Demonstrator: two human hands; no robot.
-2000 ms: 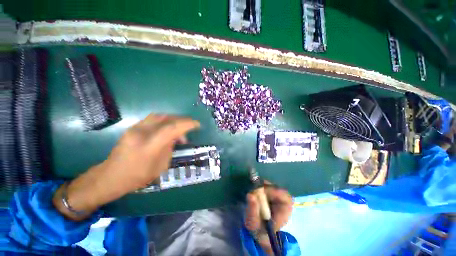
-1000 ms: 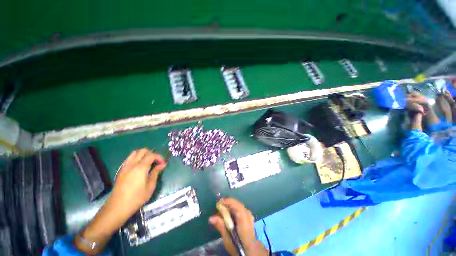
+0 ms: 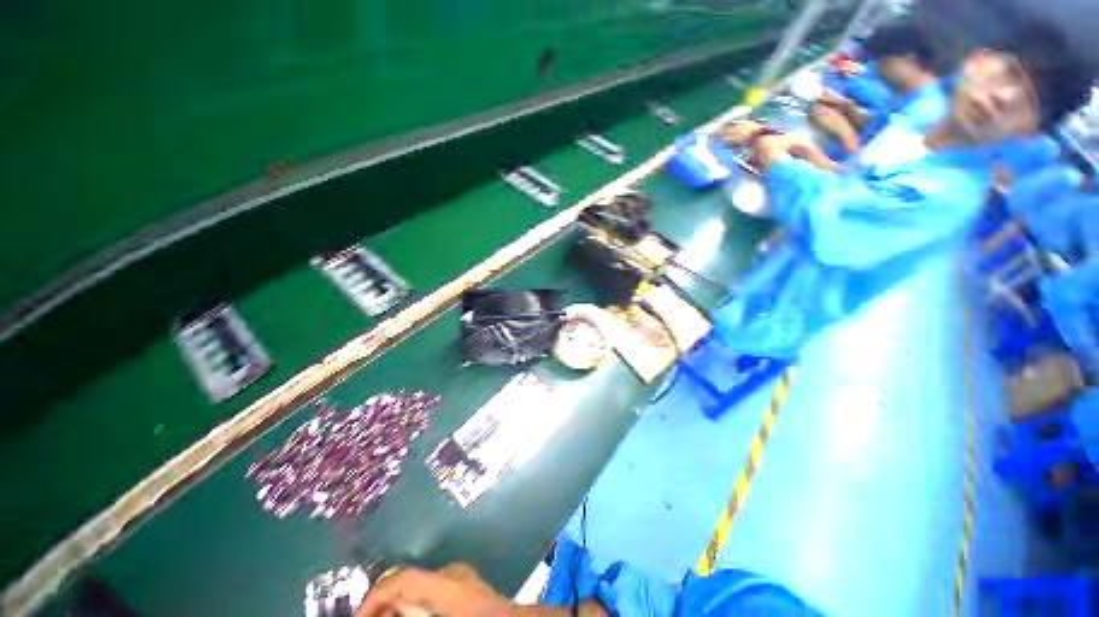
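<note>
My right hand is blurred and cut off by the bottom edge, its sleeve to the right. Its fingers are at a phone frame assembly, of which only one end shows. What the fingers hold cannot be told; the soldering iron cannot be made out. My left hand is out of the picture. A second phone frame assembly lies farther right on the green mat. A loose heap of tiny purple-pink and silver parts lies beside it.
Behind the whitish rail, the conveyor carries several phone assemblies. A black fan box, whitish cup and tan pad stand beyond the second assembly. People in blue smocks sit along the line at right.
The view has swung right, towards the other workers. My left hand, the black part rows and most of the worked phone assembly have left the picture. My right hand now appears at that assembly's end.
</note>
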